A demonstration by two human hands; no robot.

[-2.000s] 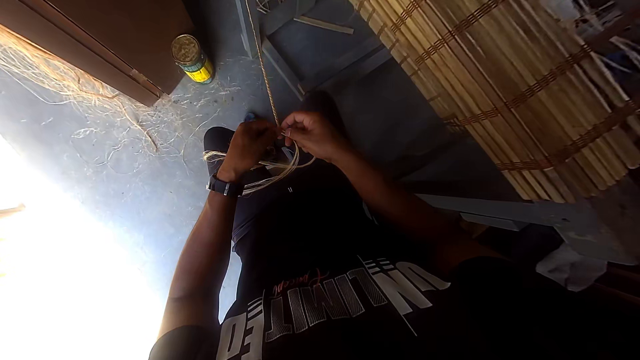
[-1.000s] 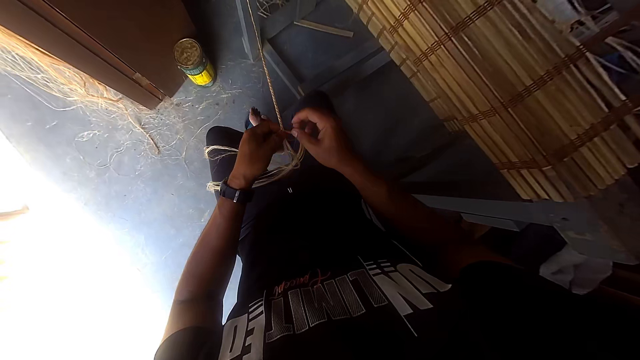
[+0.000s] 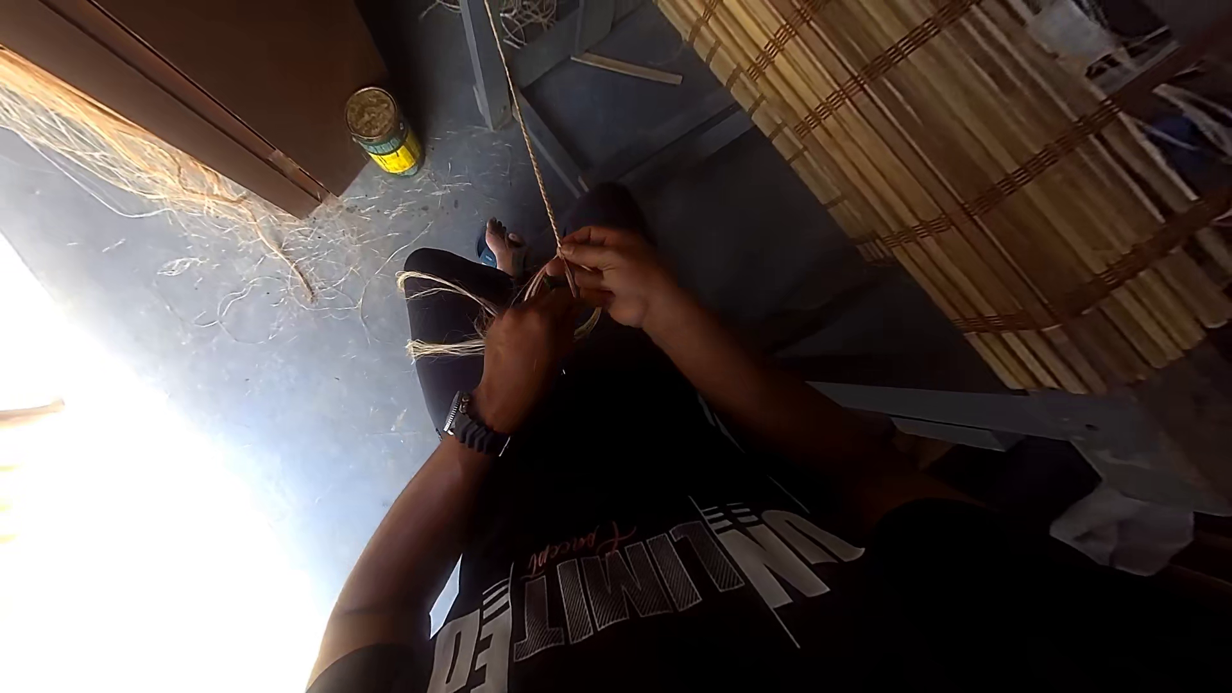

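Observation:
A braided fibre cord (image 3: 527, 144) runs taut from the top of the view down to my hands above my lap. My right hand (image 3: 619, 274) pinches its lower end between thumb and fingers. Close beside it, my left hand (image 3: 527, 342), with a watch on the wrist, is closed on the loose fibre strands just below the cord's end; its fingertips are partly hidden. Pale fibre strands (image 3: 448, 348) stick out to the left of my left hand, across my thigh, and some curve beneath the hands.
A tin with a yellow label (image 3: 385, 132) stands on the floor near a brown cabinet (image 3: 241, 77). Loose fibres (image 3: 279, 255) lie scattered beside it. A slatted bamboo mat (image 3: 924, 164) covers the upper right, near a grey frame (image 3: 486, 72). A wood strip (image 3: 628, 69) lies at top centre.
My left hand has moved down and in toward the right hand, beneath the cord's end. My right hand's raised fingers have come down onto the cord.

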